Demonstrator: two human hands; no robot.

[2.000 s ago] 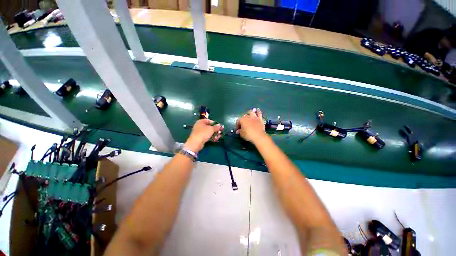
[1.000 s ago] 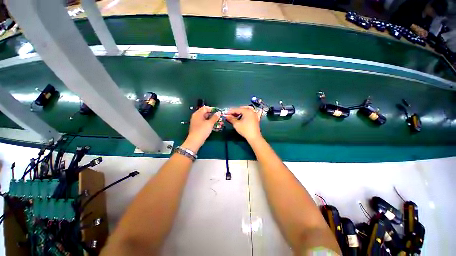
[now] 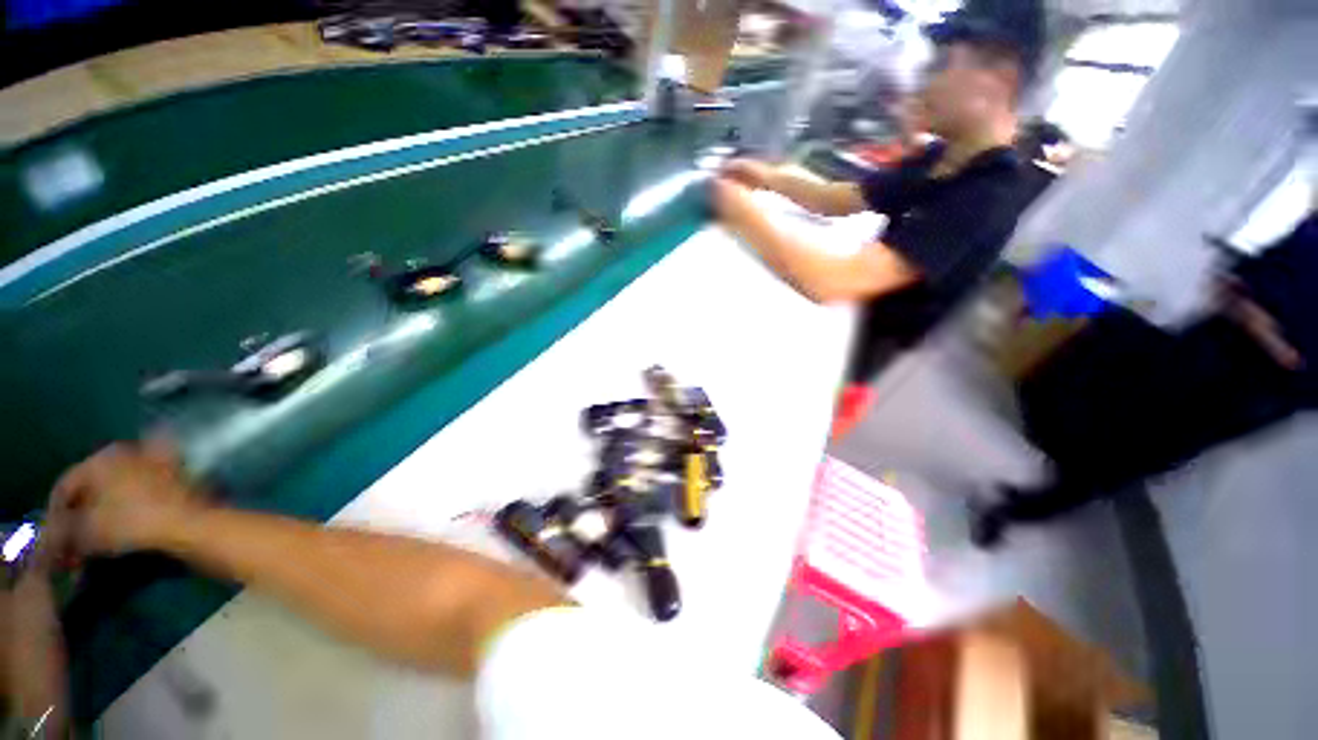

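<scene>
My right hand (image 3: 123, 499) is at the far left of the blurred view, over the near edge of the green belt (image 3: 325, 260), with its fingers bent. My left hand (image 3: 29, 557) is beside it, cut off by the picture's left edge and smeared. What the fingers hold cannot be made out. A black pack (image 3: 282, 362) with a pale label lies on the belt just beyond my right hand. A loose pile of black packs (image 3: 629, 477), one with a yellow stripe, lies on the white bench (image 3: 492, 419).
More packs (image 3: 427, 284) lie spaced along the belt. A seated person in a black top (image 3: 954, 217) works at the belt further right. A pink stool (image 3: 853, 564) and a brown carton (image 3: 1041, 672) stand beyond the bench edge. Another dark-clothed figure (image 3: 1185, 376) is at the right.
The view has swung to the right, so my hands now show at the far left. The carton of boards and frame posts have left the picture; the other person and pink stool have entered.
</scene>
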